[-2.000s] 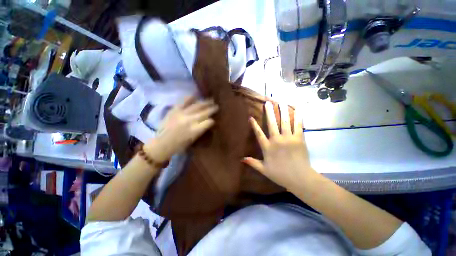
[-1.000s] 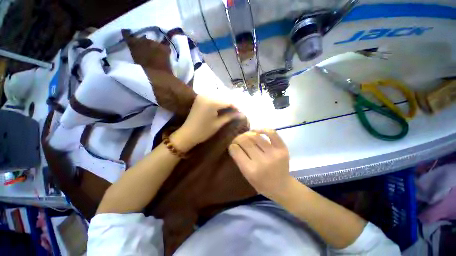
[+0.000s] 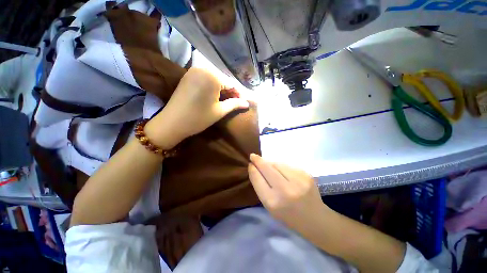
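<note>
Brown shell fabric [image 3: 213,170] lies on the white machine table, its right edge just left of and below the lit needle area. My left hand [image 3: 200,104] is on the fabric close to the needle, thumb and fingers pinching it near its upper edge. My right hand [image 3: 283,186] pinches the fabric's right edge nearer to me. Pale panels [image 3: 104,101] with dark brown strips are bunched to the left. The sewing machine head [image 3: 299,74] stands above. Glare hides the needle and presser foot.
Scissors [image 3: 422,109] with a green and a yellow handle lie right of the needle, beside a tan block [image 3: 475,101]. A curved metal guard [image 3: 224,40] is in front of the head. A blue plastic basket [image 3: 427,213] is below the ruler-marked table edge [image 3: 374,183].
The view has moved closer to the needle. My right hand has moved from beside my left hand down along the fabric edge, and the brown fabric between them is now spread flatter.
</note>
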